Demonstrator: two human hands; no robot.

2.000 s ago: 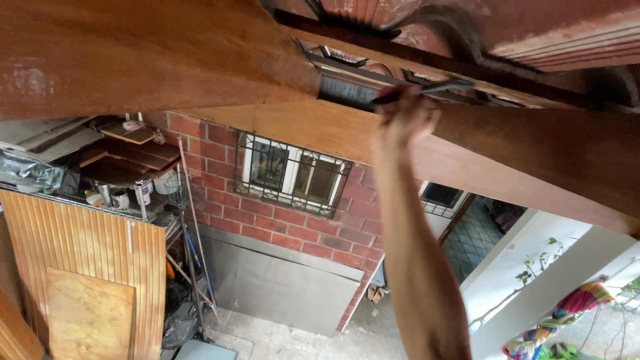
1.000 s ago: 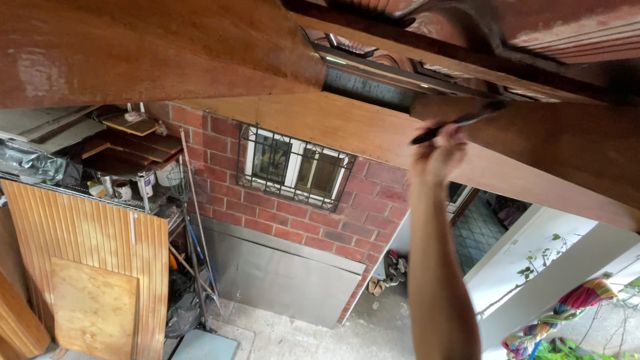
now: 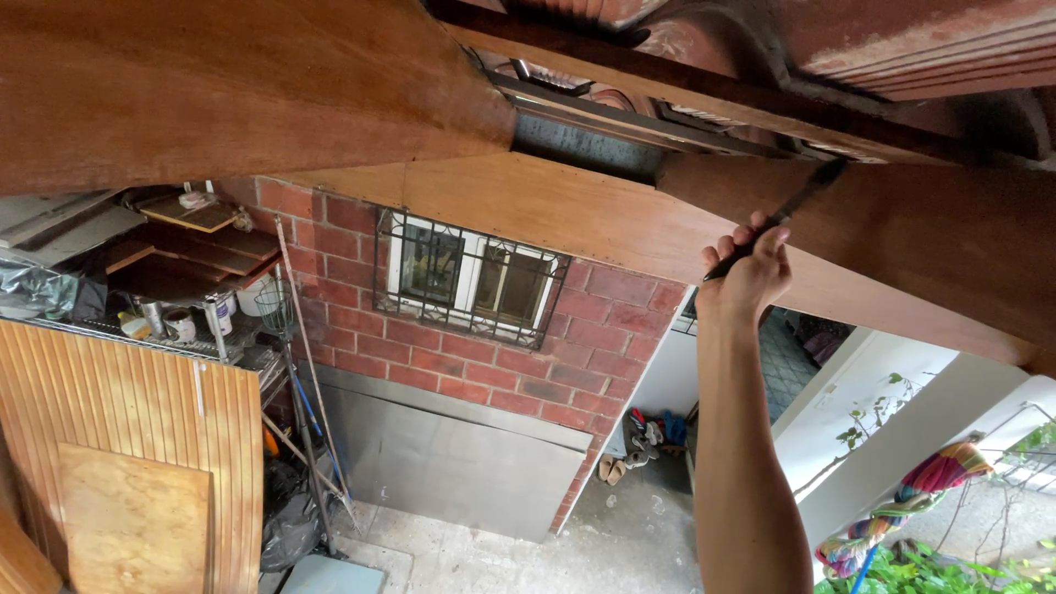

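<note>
My right hand (image 3: 747, 268) is raised at the right of centre and closed around the dark handle of a slim paintbrush (image 3: 780, 216). The brush slants up to the right. Its dark tip overlaps the upper part of a brown-stained wooden board (image 3: 924, 239) under the roof; whether it touches cannot be told. Left of the brush, a gap between boards shows a grey surface (image 3: 586, 147). A lighter wooden panel (image 3: 528, 202) runs below the gap, and a large stained board (image 3: 247, 91) fills the upper left. My left hand is not in view.
Overhead runs a dark wooden batten (image 3: 709, 82) beneath reddish roof tiles (image 3: 932, 41). Far below are a barred window (image 3: 470, 276), a loaded wire shelf (image 3: 115, 330), leaning poles (image 3: 309, 363), metal sheets (image 3: 462, 462), shoes (image 3: 643, 437) and a colourful mop head (image 3: 907, 503).
My right hand, holding the brush, has moved right and down from beside the gap, mostly between the two earlier frames. The brush tip now lies over the brown board right of the gap.
</note>
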